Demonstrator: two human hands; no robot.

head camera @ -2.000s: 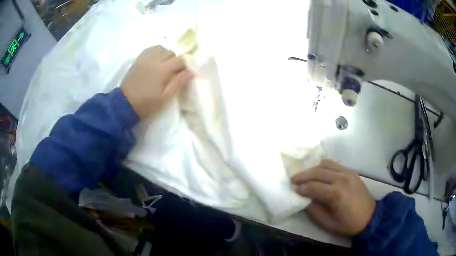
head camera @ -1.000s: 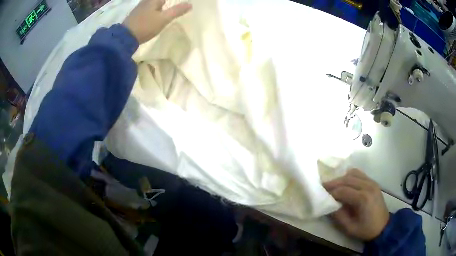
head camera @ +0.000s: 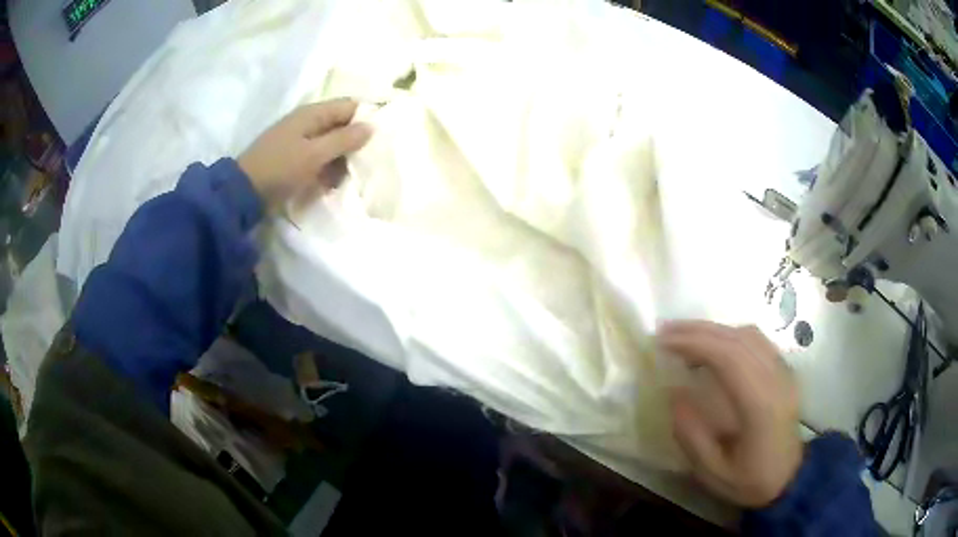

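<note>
The white and cream cloth (head camera: 504, 262) lies spread over the machine table and hangs over its front edge. Its cream side faces up in the middle, and bright light washes out much of it. My left hand (head camera: 305, 152) pinches the cloth at the upper left between thumb and fingers. My right hand (head camera: 735, 409) is blurred, with fingers curved and apart, over the cloth's right end near the front edge; I cannot tell whether it grips the cloth.
The sewing machine head (head camera: 872, 199) stands at the right, with the needle area (head camera: 783, 281) left of it. Black-handled scissors (head camera: 893, 425) lie at the right edge. Blue bins (head camera: 914, 73) show at the top right. A green lit sign (head camera: 82, 13) is at the top left.
My left hand has come down from the top and closed on the cloth. My right hand's fingers have lifted and spread. The view has shifted, so the machine sits further right.
</note>
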